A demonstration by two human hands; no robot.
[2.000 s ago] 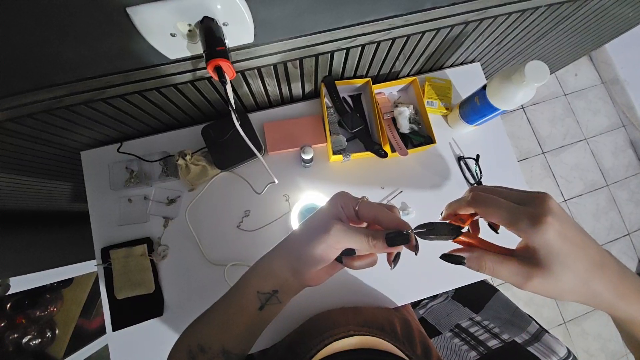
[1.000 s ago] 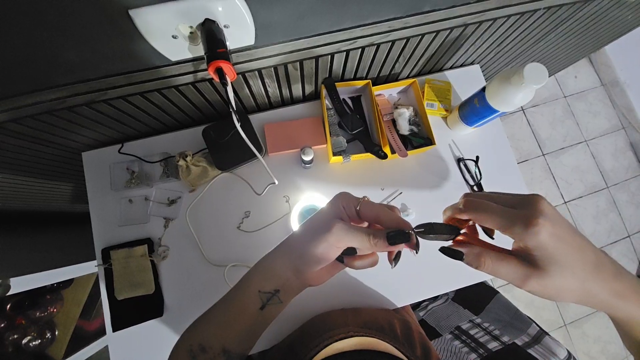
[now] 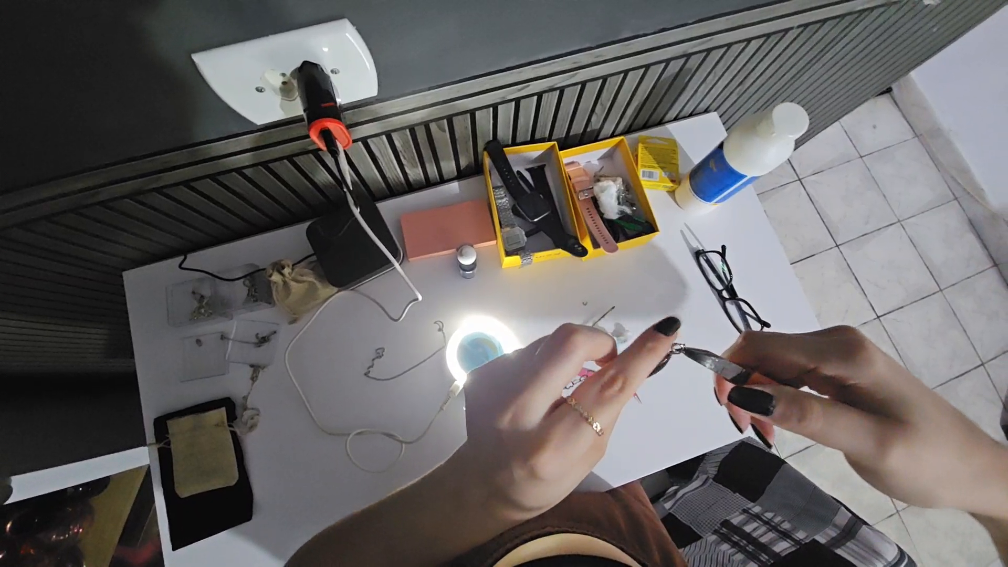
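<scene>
My right hand [image 3: 827, 409] grips a small metal hand tool [image 3: 717, 365], probably pliers, with its tip pointing left. At that tip is a tiny metal ring-like piece [image 3: 678, 348], which my left hand [image 3: 559, 409] touches or holds between dark-nailed fingertips; its thumb is mostly hidden. A gold-coloured ring [image 3: 584, 416] sits on a left finger. Left of that hand, a lit ring lamp [image 3: 480, 352] shines on the white table [image 3: 315, 488]. A thin chain [image 3: 409, 376] lies beside the lamp. Small loose bits lie behind my left fingers.
Yellow boxes with watches [image 3: 529, 205] and a pink strap [image 3: 592, 209] stand at the back, near a white bottle [image 3: 740, 161]. Eyeglasses [image 3: 728, 287] lie at the right. A white cable [image 3: 295, 386] loops across the left, near clear bags [image 3: 205, 354] and a black pouch [image 3: 205, 512].
My left hand has turned, and its index finger now extends toward the tool's tip. The tool's metal jaws now show more clearly in my right hand.
</scene>
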